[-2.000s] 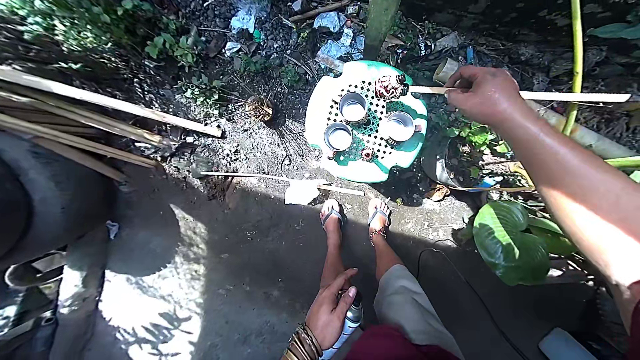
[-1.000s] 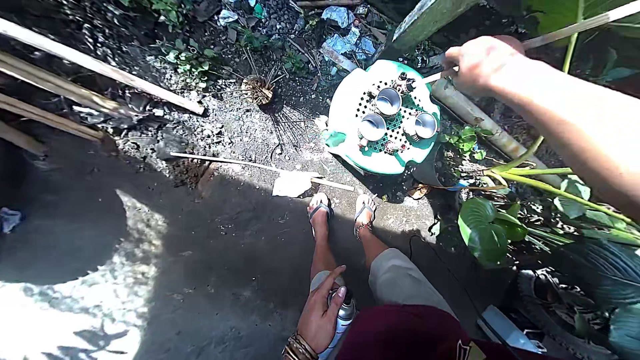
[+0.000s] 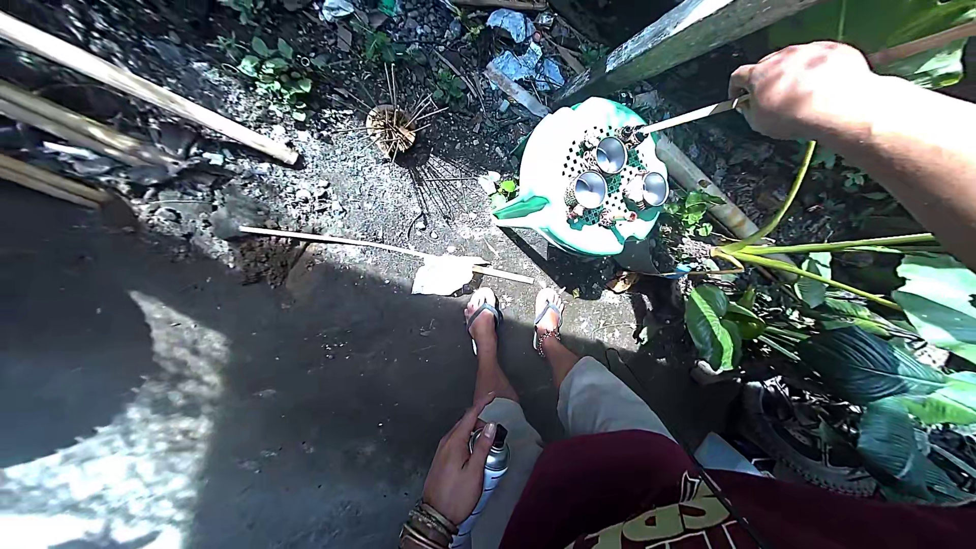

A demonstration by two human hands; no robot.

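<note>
My left hand is closed around a spray can, low at the centre, with a finger by its cap end. My right hand grips a flat wooden stick at upper right. The stick's far end meets a small dark piece at the edge of a green and white perforated plastic stool or chair. On this surface stand three metal cups with rough, patterned outsides. Small reddish-brown pieces lie near them.
A round piece stuck with thin sticks stands on the dirt. Wooden poles lie at left, and a thin stick crosses the ground by a pale scrap. A wooden post, leafy plants and a tyre are at right.
The stick in my right hand is now tilted, rising toward the right, with its end by the stool's edge. My left hand still holds the can. The view has shifted.
</note>
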